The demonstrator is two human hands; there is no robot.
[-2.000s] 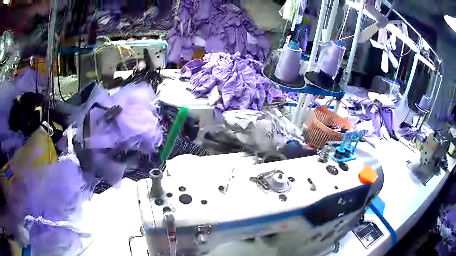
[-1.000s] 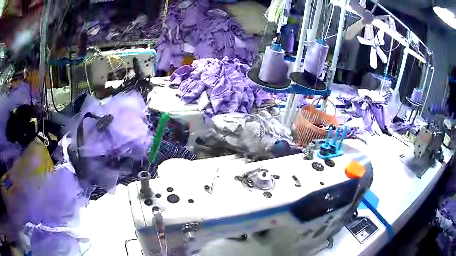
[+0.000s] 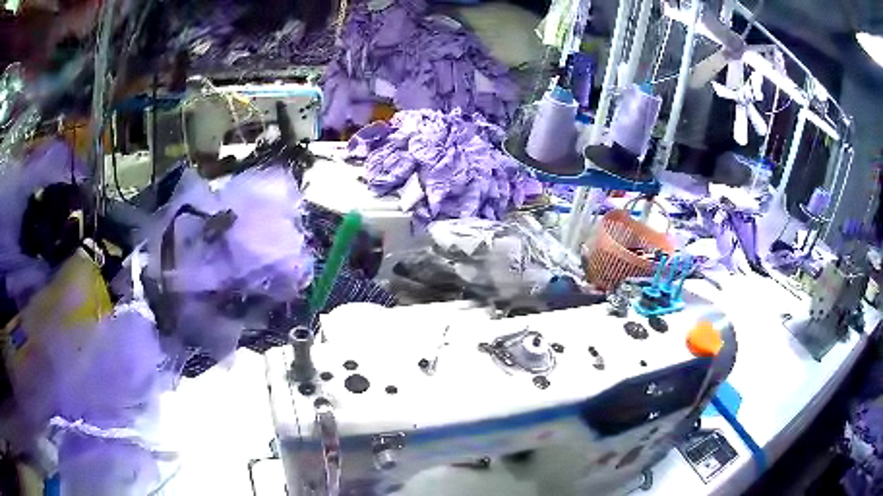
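Note:
The white sewing machine head (image 3: 465,387) with a blue stripe and dark panel lies across the lower middle, its orange knob (image 3: 704,338) at the right end. Its needle area is cut off by the bottom edge. Sheer lilac tulle (image 3: 97,387) hangs at the left beside the machine. More puffy tulle (image 3: 257,232) with a dark strap (image 3: 172,242) on it lies behind. Neither of my hands is in view.
A green stick (image 3: 335,262) stands behind the machine's left end. Crinkled clear bags (image 3: 474,257), an orange basket (image 3: 629,247) and blue pegs (image 3: 663,286) are behind it. Purple fabric (image 3: 441,165) is heaped further back. Lilac thread cones (image 3: 554,126) stand upper right.
The whole view shifts left and then back right between the frames, as the camera moves. No object has visibly moved.

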